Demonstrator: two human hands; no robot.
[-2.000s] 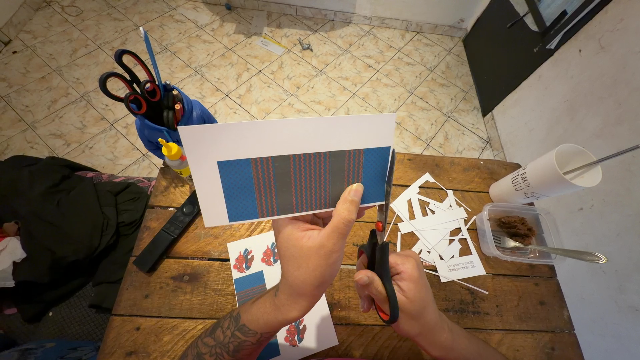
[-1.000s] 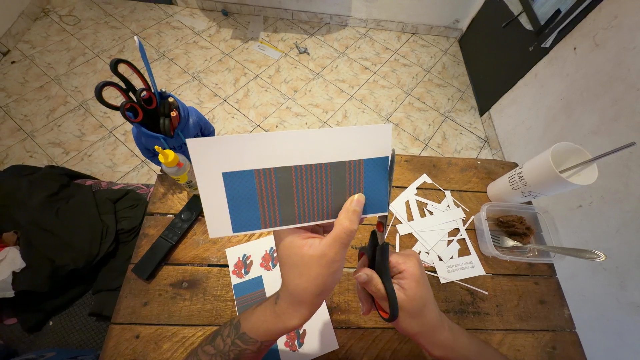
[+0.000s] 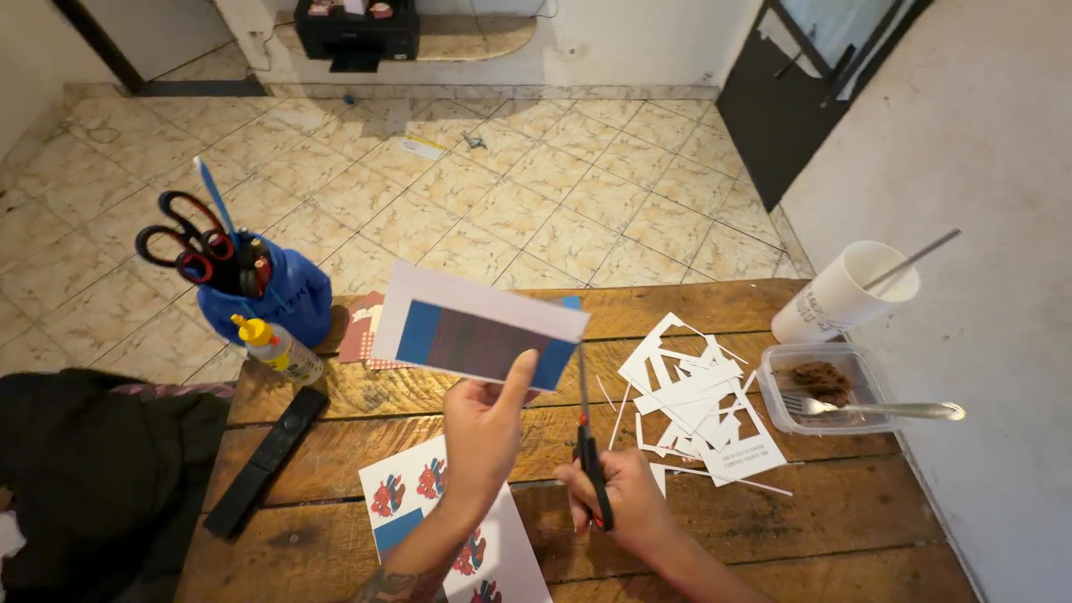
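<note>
My left hand [image 3: 490, 427] holds a white paper sheet [image 3: 494, 306] by its lower edge, thumb on the front. A dark patterned rectangle with blue ends is printed on it. My right hand [image 3: 620, 498] grips black-handled scissors [image 3: 589, 444], blades pointing up beside the sheet's right edge; whether they touch it is unclear. Under my left forearm lies a printed sheet [image 3: 523, 544] with red and blue figures. White paper offcuts [image 3: 691, 394] are heaped right of the scissors. Reddish printed papers [image 3: 362, 331] lie behind the held sheet, partly hidden.
A blue holder [image 3: 289, 289] with scissors and pens, a glue bottle [image 3: 280, 347] and a black remote control [image 3: 266, 462] stand or lie at the left. At the right are a white cup [image 3: 825, 293] and a plastic container [image 3: 783, 419] with brown food and a fork.
The held sheet has tilted, its right side now lower, and its right edge has moved away from the scissors' pivot. The view has tipped up, showing a printer at the far wall.
</note>
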